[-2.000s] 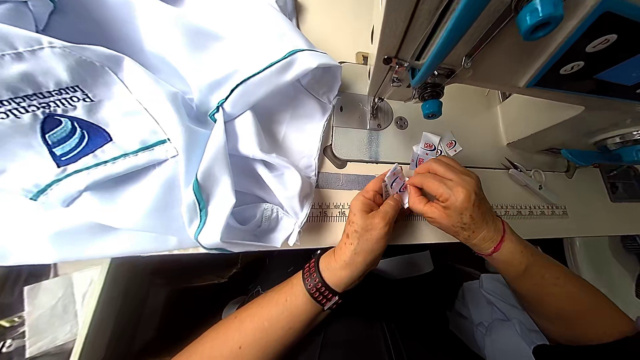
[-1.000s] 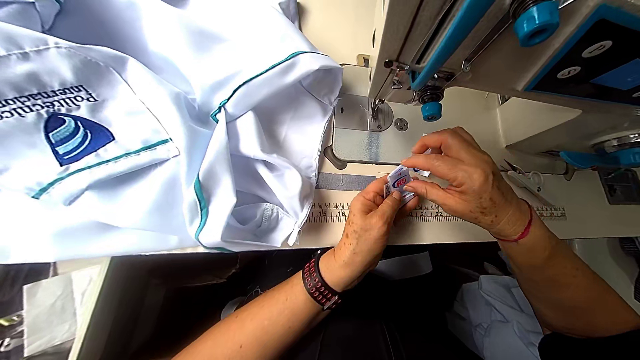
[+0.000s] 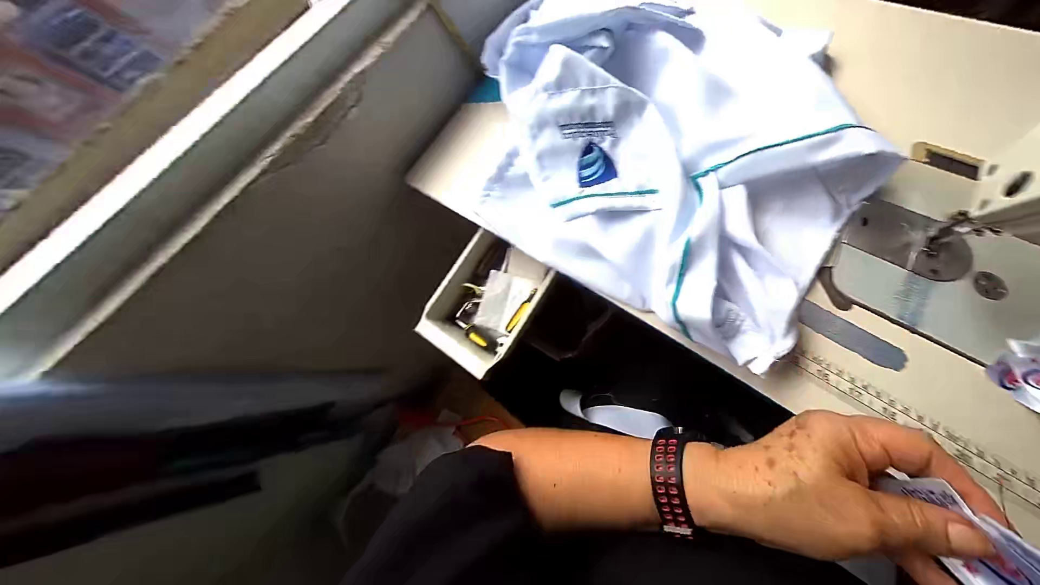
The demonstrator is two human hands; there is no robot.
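Observation:
My left hand (image 3: 845, 487), with a black and red band at its wrist, grips a few small printed fabric labels (image 3: 951, 504) at the lower right, by the table's front edge. My right hand is out of the picture. More printed labels (image 3: 1016, 374) lie at the right edge beside the sewing machine's needle plate (image 3: 942, 256). Left of that plate a white garment (image 3: 764, 187) with teal piping and an embroidered pocket is spread on the sewing table.
An open drawer (image 3: 451, 337) with yellow-handled tools juts out below the table's left end. A ruler strip (image 3: 861, 396) runs along the front edge. The machine's presser foot (image 3: 946, 231) stands over the plate. A wall and a window ledge (image 3: 203, 171) are at left.
The view has swung far to the left, bringing the drawer and window ledge in. My right hand, which was at the labels with my left hand, has left the picture.

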